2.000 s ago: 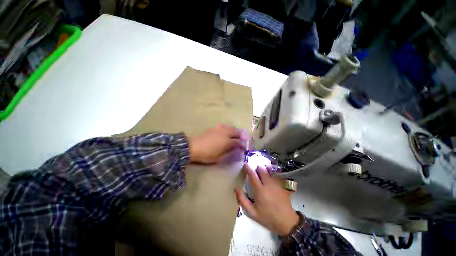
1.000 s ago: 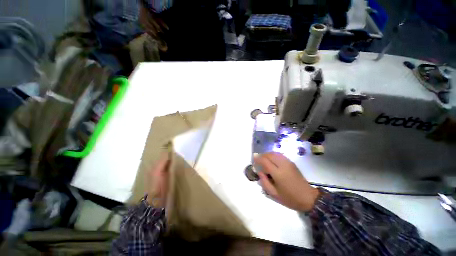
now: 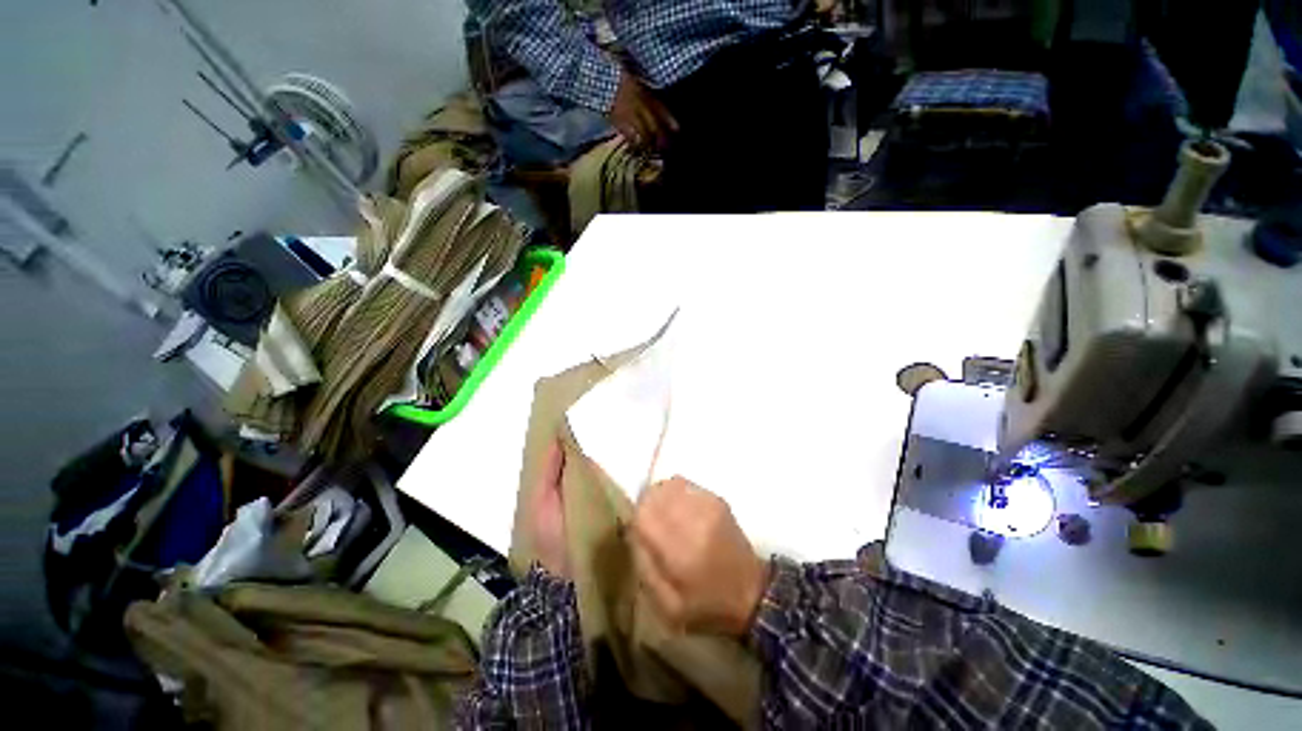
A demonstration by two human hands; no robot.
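Observation:
The tan trouser panel (image 3: 607, 578) is held up at the table's front-left edge, folded open so that a white pocketing piece (image 3: 623, 419) shows on its inner side. My left hand (image 3: 546, 511) holds the panel from the left, its fingers partly hidden behind the cloth. My right hand (image 3: 697, 554) is closed on the panel's edge just below the white piece. The sewing machine (image 3: 1128, 343) stands to the right, with its lamp lit over the presser foot (image 3: 1017, 494) and no cloth under it.
The white table (image 3: 800, 329) extends behind the hands. A green-rimmed basket (image 3: 493, 354) with tied bundled cut pieces (image 3: 393, 307) is at its left edge. Tan cloth (image 3: 307, 650) lies at lower left. A person in a checked shirt (image 3: 664, 43) stands behind the table.
My right hand has moved left from beside the needle plate and taken hold of the panel. My left hand still holds the panel. The view has swung left, showing more of the bundles and basket.

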